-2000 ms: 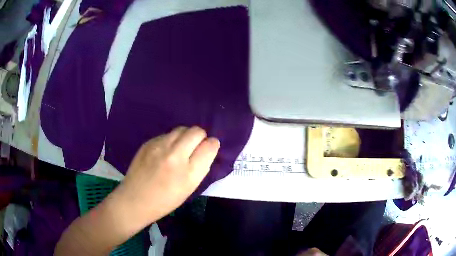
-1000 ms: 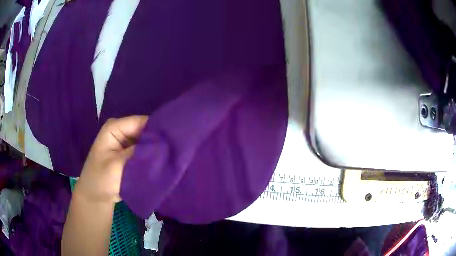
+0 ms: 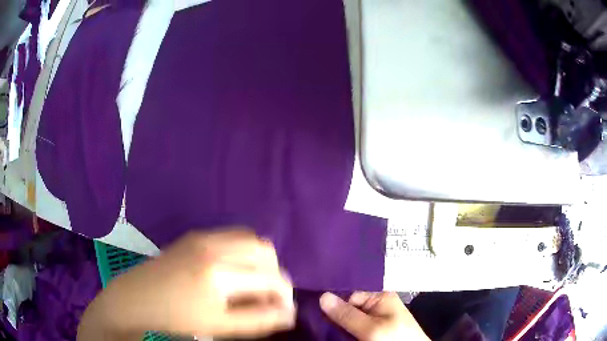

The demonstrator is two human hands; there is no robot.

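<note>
A large dark purple cut panel (image 3: 239, 120) lies on the white table. A smaller straight-edged purple piece (image 3: 353, 250) lies over its lower right and reaches the table's front edge. My right hand (image 3: 376, 316) is at that edge, thumb and fingers closed on dark purple fabric that hangs below. My left hand (image 3: 233, 286) is blurred, over the panel's lower edge, its fingers curled; whether it holds fabric cannot be told.
A second purple panel (image 3: 83, 133) lies to the left. The machine's pale flat plate (image 3: 452, 113) stands at right, with dark fabric and metal parts beyond. A yellow metal bracket (image 3: 442, 236) sits below it. A green crate (image 3: 113, 263) is below the table's left edge.
My left hand has let go of the lifted panel corner and moved right and down. The panel lies flatter. My right hand has come in at the front edge with the straight-edged piece.
</note>
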